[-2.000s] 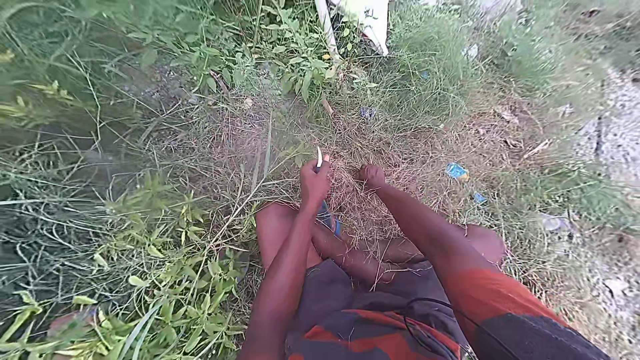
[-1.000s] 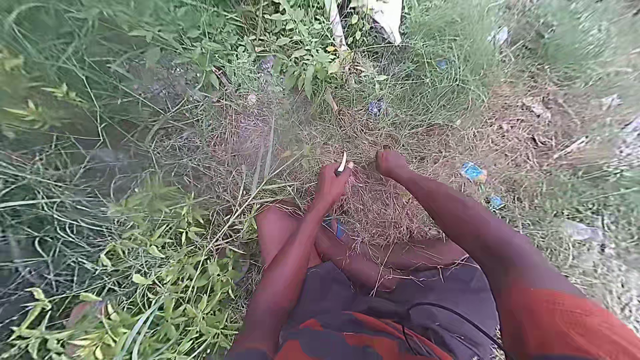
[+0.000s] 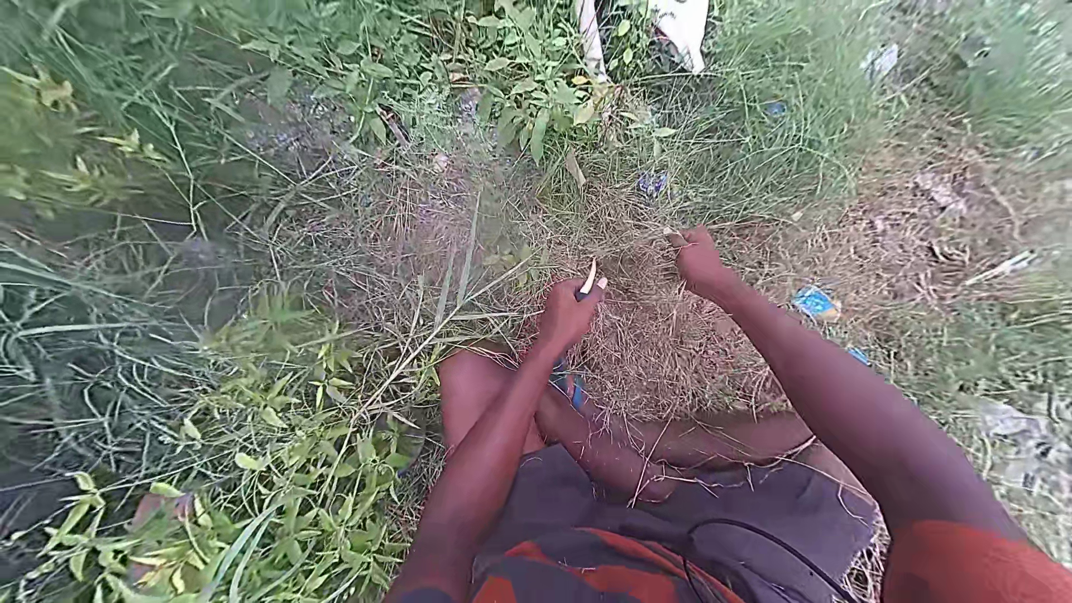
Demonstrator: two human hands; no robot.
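Note:
My left hand (image 3: pixel 571 311) is closed around the dark handle of a small tool with a short, pale, curved blade (image 3: pixel 590 276), which points up and away from me. To its right and a little farther out, my right hand (image 3: pixel 697 255) has its fingers bent together at the dry grass (image 3: pixel 653 335). Thin stalks lie at its fingertips; whether it grips them I cannot tell. Cut-looking dry grass covers the ground between the hands and my crossed legs, and some strands lie on my shins and dark shorts.
Green leafy weeds (image 3: pixel 318 435) and long grass stand at the left. A blue wrapper (image 3: pixel 814 301) lies right of my right forearm, and a purple scrap (image 3: pixel 651 184) lies beyond my hands. Near the top are a pale stick (image 3: pixel 590 38) and a white piece of material (image 3: pixel 682 29).
My right hand has moved away from my body and to the right, farther from my left hand. My left hand still holds the bladed tool.

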